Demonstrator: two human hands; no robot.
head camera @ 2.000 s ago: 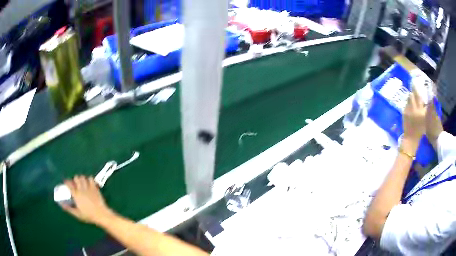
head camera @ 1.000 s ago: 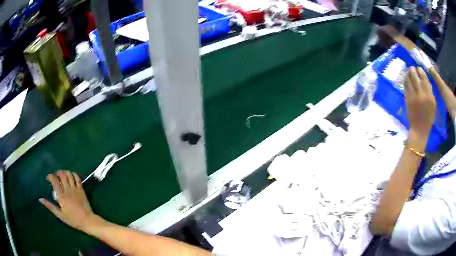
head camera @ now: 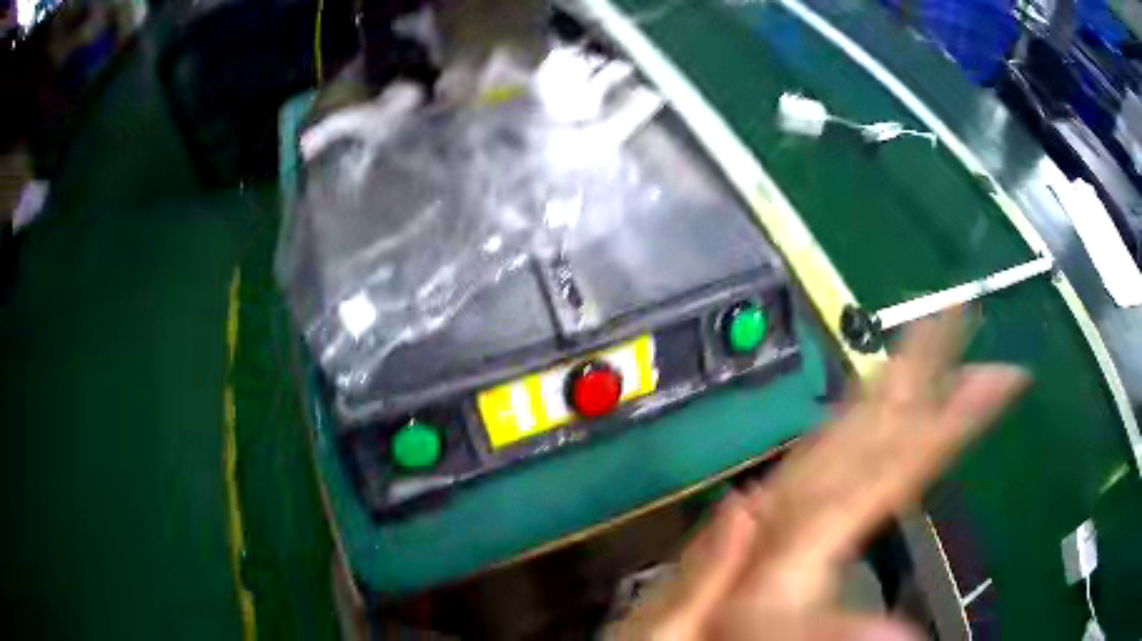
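Observation:
My right hand (head camera: pixel 864 476) is large and blurred at the lower right, fingers spread toward the upper right, with nothing seen in it. My left hand is not visible. The machine's dark base (head camera: pixel 451 251) is in front of me, with clear crinkled film (head camera: pixel 488 251) over it. It has a green button (head camera: pixel 416 445) at front left, a green button (head camera: pixel 746 327) at front right and a red emergency stop (head camera: pixel 594 389) on a yellow label. The area at the base's rear is blurred.
The green conveyor belt (head camera: pixel 864 200) runs along the right. A white charger (head camera: pixel 802 115) with cable lies on its far part, another (head camera: pixel 1080 551) at the lower right. A white divider bar (head camera: pixel 964 298) with a black knob crosses the belt. Green floor (head camera: pixel 125 413) is at left.
The view has swung from the belt and the neighbouring worker to the machine. My right hand was over a charger on the belt and is now away from it, in front of the divider bar.

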